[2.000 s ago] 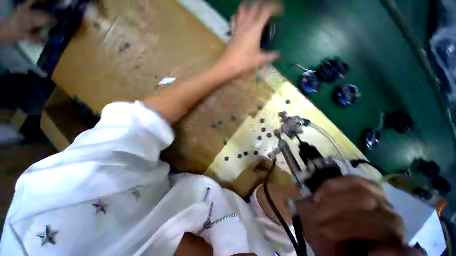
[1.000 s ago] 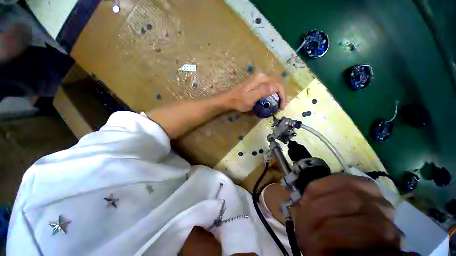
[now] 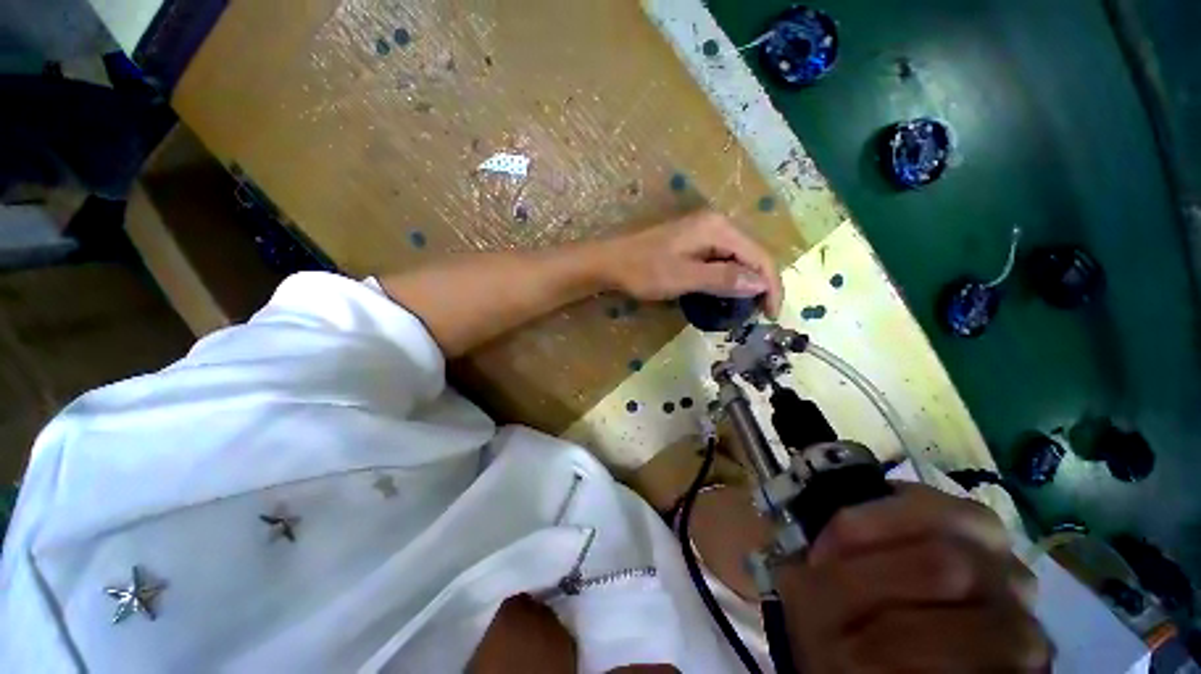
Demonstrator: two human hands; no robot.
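My left hand [image 3: 695,263] holds a round dark unit [image 3: 719,311] over the board, near the edge of the pale yellow section. My right hand [image 3: 909,579] grips the screwdriver [image 3: 832,477] in a fist. Its silver nose [image 3: 756,356] is right at the lower side of the unit; whether they touch is hard to tell. A clear hose [image 3: 856,378] bends away from the nose. The underside of the unit and most of the tool grip are hidden.
The brown board [image 3: 593,79] carries a small white piece [image 3: 505,165] and dark spots. On the green belt [image 3: 843,198] at the right lie several round dark units [image 3: 915,152], some with pale leads. A white sheet [image 3: 1080,612] is at the lower right.
My left hand has come back from over the belt to the screwdriver nose with a unit. Since a second ago the unit has tilted and its face shows less. Units on the belt have shifted up in view.
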